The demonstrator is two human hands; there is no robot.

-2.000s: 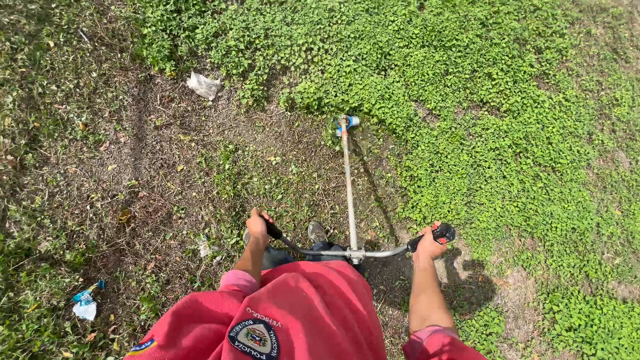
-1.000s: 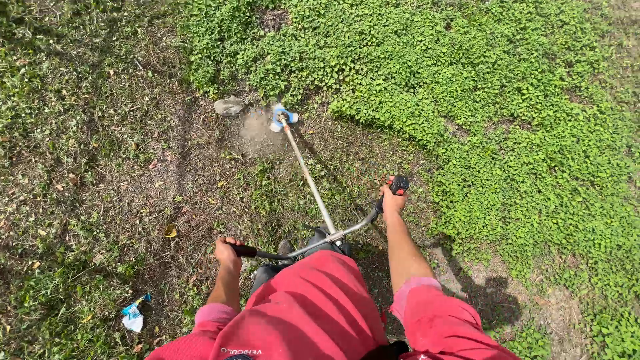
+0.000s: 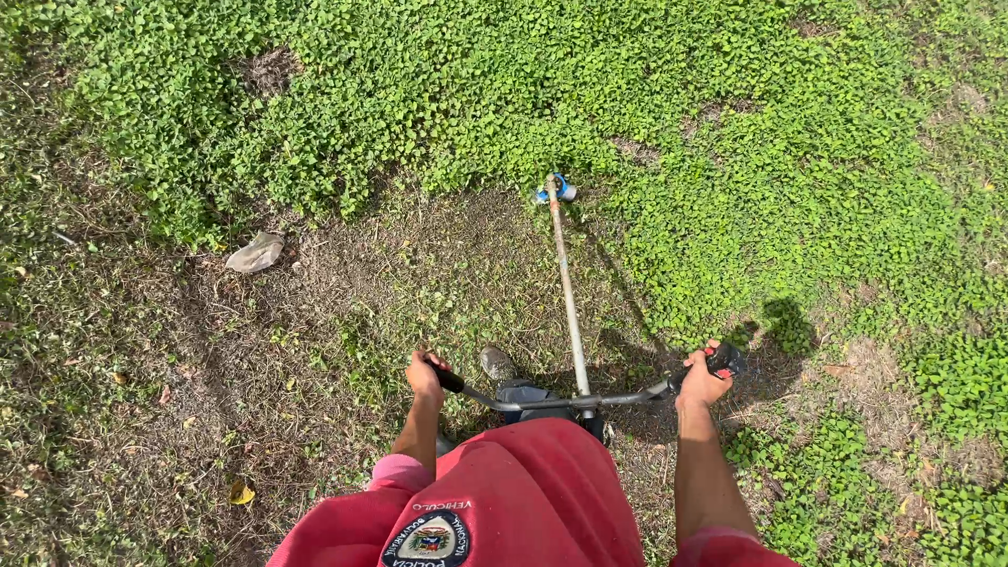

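Note:
My left hand point(image 3: 426, 375) is closed around the black left grip of a brush cutter's curved metal handlebar point(image 3: 543, 404). On the other end, my right hand point(image 3: 702, 379) holds the grip below the black and red throttle control point(image 3: 724, 361). From the clamp at the handlebar's middle, the pale shaft point(image 3: 568, 295) runs forward, away from my body. Its blue and grey cutting head point(image 3: 557, 189) is low over the ground, at the border between leafy green plants and cut, brownish ground. Whether the head is spinning cannot be told.
Dense green ground cover point(image 3: 488, 87) spreads ahead and to the right. A crumpled pale piece of litter point(image 3: 256, 253) lies on the cut ground at left, and a yellow leaf point(image 3: 241, 493) lower down. My shoe point(image 3: 498, 364) shows behind the handlebar. Shadows fall to the right.
The cutting head has swung left to beside the pale litter, then back to the right. Dust showed by the head one second ago and is not seen now. Both hands have kept their hold.

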